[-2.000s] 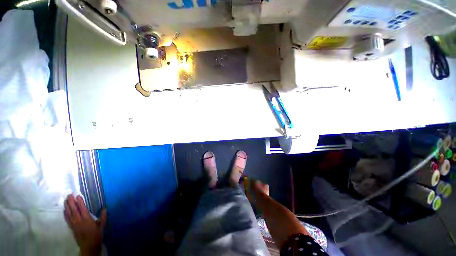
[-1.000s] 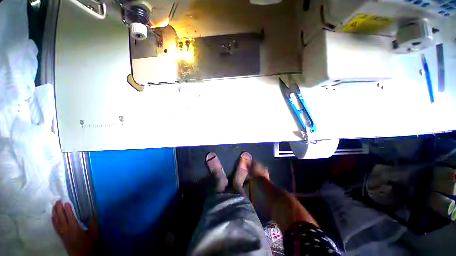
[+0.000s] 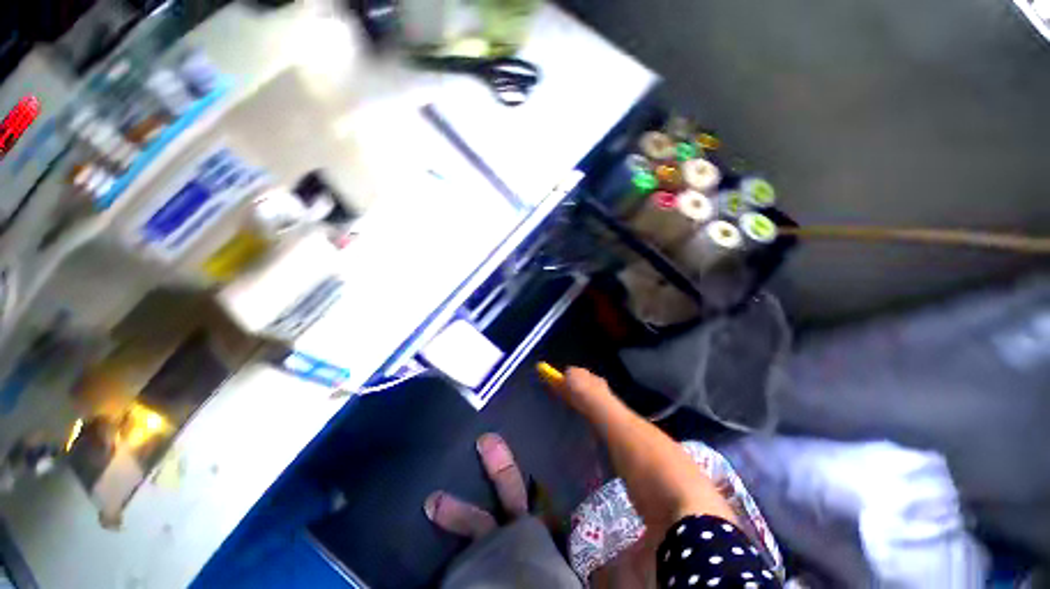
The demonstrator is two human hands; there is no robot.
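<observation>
My right hand [image 3: 581, 389] reaches low in front of the floral seat, beyond the table's front edge. It is closed on a small yellow-orange tool or handle [image 3: 550, 373], whose tip shows. My left hand is out of the picture. The sewing machine [image 3: 271, 213] is at the left, blurred, with its lit needle area low at the far left. Blue snips [image 3: 316, 368] lie at the front edge of the white machine table [image 3: 386, 247].
A white rack or drawer [image 3: 532, 343] is under the table. A dark crate holds several thread cones [image 3: 695, 206]. Black-handled scissors [image 3: 511, 81] lie on the table's far end. A floral chair cushion [image 3: 607, 527] is beneath me. White cloth [image 3: 915, 524] is at the lower right.
The view has swung right and tilted. The left hand and the white pile are out of the picture. The yellow-orange tool in my right hand shows more clearly; the crate and scissors are in view.
</observation>
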